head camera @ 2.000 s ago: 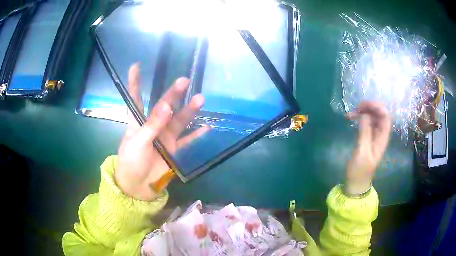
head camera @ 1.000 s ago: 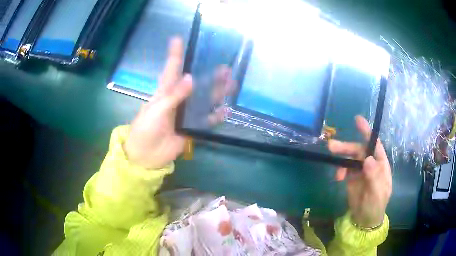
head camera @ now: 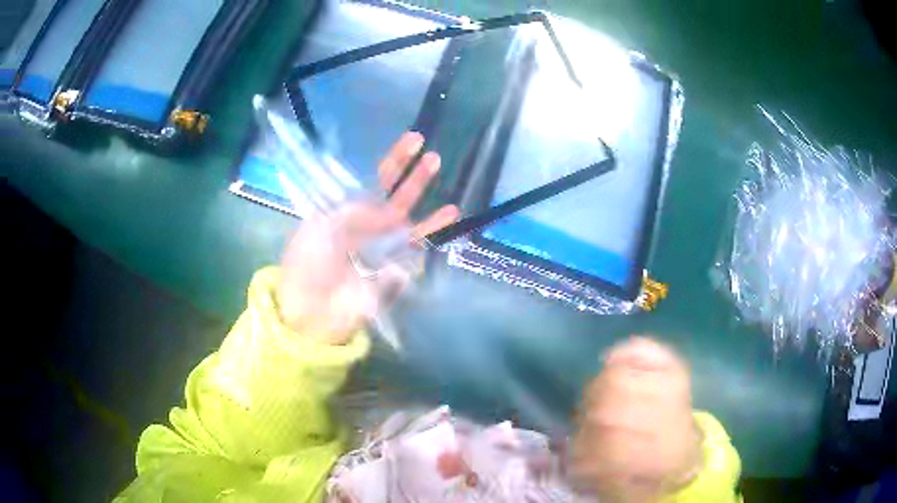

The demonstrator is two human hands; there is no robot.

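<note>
My left hand (head camera: 344, 257) holds a clear touch panel (head camera: 531, 198) with a black border by its lower left part, tilted above the bench. Clear film (head camera: 303, 162) with white glare streaks shows beside and over my left hand. A pale see-through blur, possibly film, stretches from it toward my right hand. My right hand (head camera: 634, 418) is low at the right, strongly blurred, its fingers seemingly bent; whether it holds anything cannot be told. Under the held panel lie a working stack of panels (head camera: 580, 211) with an orange flex cable (head camera: 652, 293) and a separate panel (head camera: 369, 103).
Black-framed panel stacks (head camera: 138, 69) with gold tabs stand at the far left on the green bench (head camera: 157, 221). A crumpled clear film pile (head camera: 811, 246) lies at the right. A white rectangle with a black outline (head camera: 867, 388) lies beside it at the bench's right edge.
The panel, held between both hands a second ago, has swung up and left and is in my left hand. My right hand has left it and moved down. Film streaks now show at my left hand.
</note>
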